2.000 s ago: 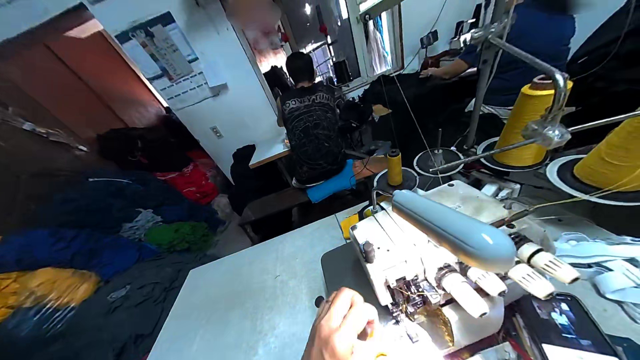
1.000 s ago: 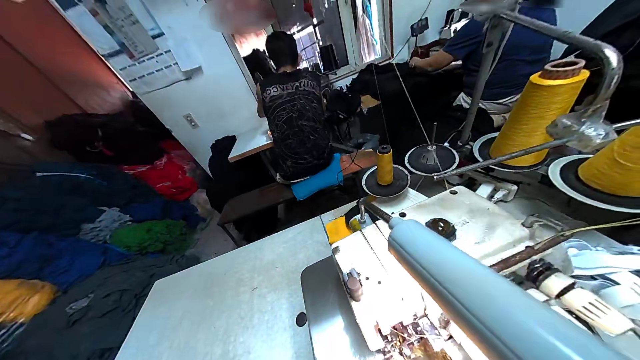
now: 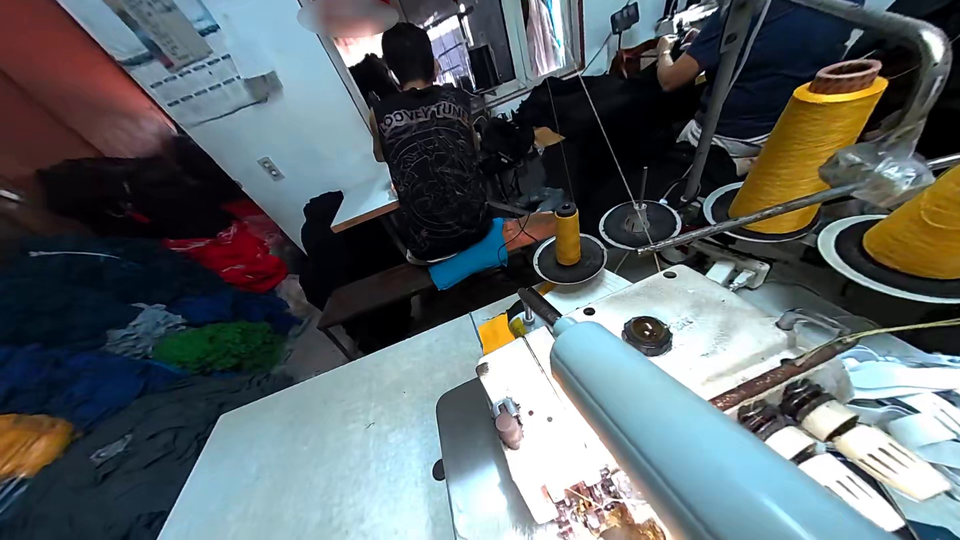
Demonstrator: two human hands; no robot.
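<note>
Neither my left hand nor my right hand shows in the head view. Close in front stands a white overlock sewing machine (image 3: 705,330), with a grey-blue tubular lamp (image 3: 697,442) slanting across it and lighting its looper parts (image 3: 600,502) at the bottom edge. White tension dials (image 3: 885,457) sit at its right. Behind it a small yellow thread cone (image 3: 568,236) and a large yellow thread cone (image 3: 810,150) stand on round holders. Anything below the bottom edge is hidden.
A pale worktable (image 3: 337,435) extends left of the machine. Heaped garments (image 3: 217,345) lie at far left. One person (image 3: 431,157) sits on a bench (image 3: 375,292) facing away; another person (image 3: 772,67) works behind the metal thread stand (image 3: 720,97). White elastic strips (image 3: 900,382) lie at right.
A hand that was at the machine's front two seconds ago is out of view. The view has shifted closer to the machine, and the phone at lower right no longer shows.
</note>
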